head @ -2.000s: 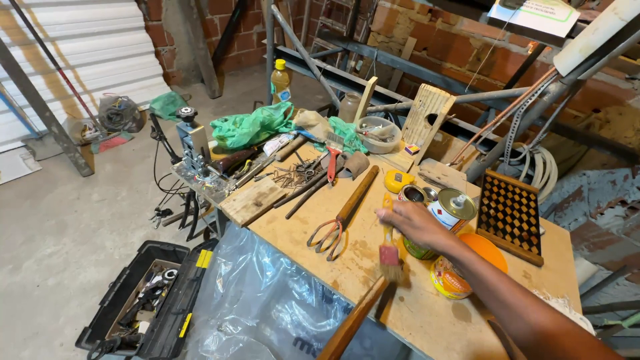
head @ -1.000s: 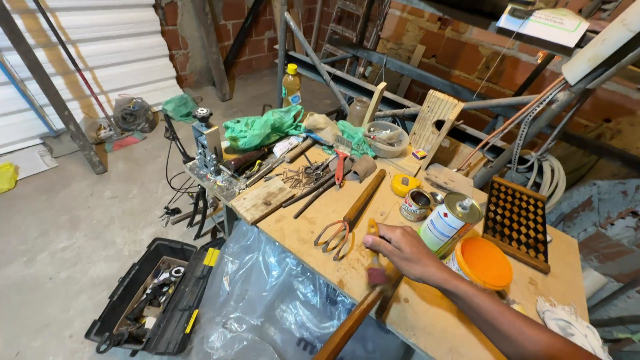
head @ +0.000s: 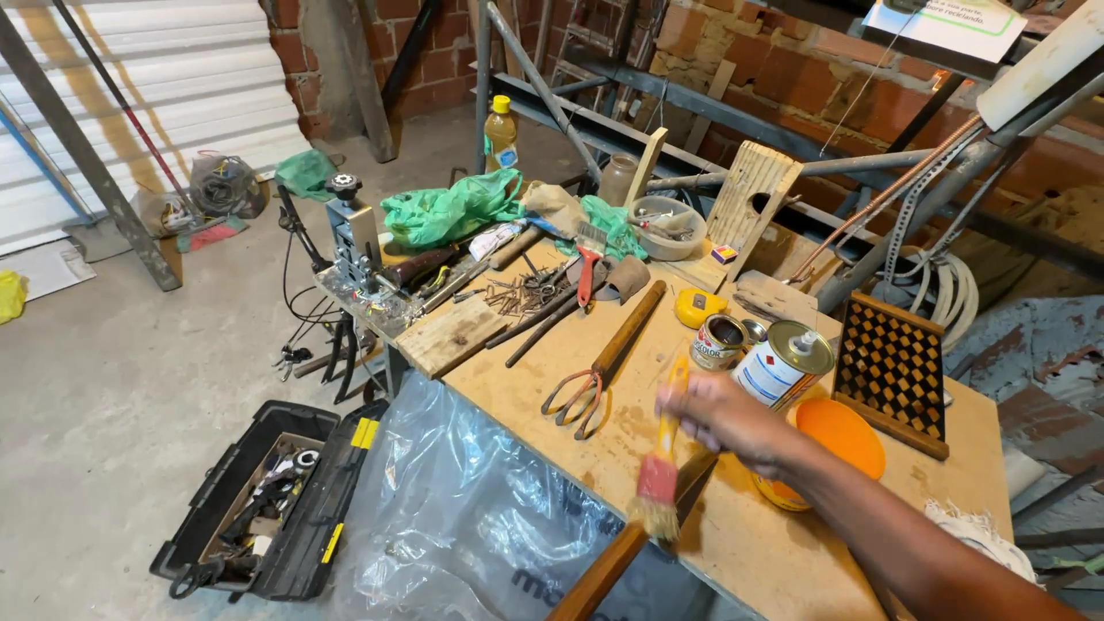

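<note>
My right hand [head: 724, 418] grips a paintbrush [head: 660, 479] by its yellow handle; the pale bristles touch a brown wooden handle [head: 608, 565] that runs off the lower edge of the view. My left hand is out of view. A hand cultivator [head: 625, 349] with metal prongs lies on the table to the left of my right hand. Behind my hand stand a small open can [head: 718, 341] of dark liquid, a metal solvent can [head: 780, 366] and a tub with an orange lid [head: 838, 438].
On the wooden table [head: 483, 388] lie a yellow tape measure [head: 699, 307], a red-handled brush [head: 589, 267], nails [head: 517, 295], a green plastic bag [head: 453, 207] and a checkered wooden board [head: 893, 371]. An open black toolbox [head: 267, 500] stands on the floor beside clear plastic sheeting [head: 431, 500].
The brush in my right hand, earlier over the upper part of the wooden handle near the table, now touches it lower down. The hand keeps its grip on the brush.
</note>
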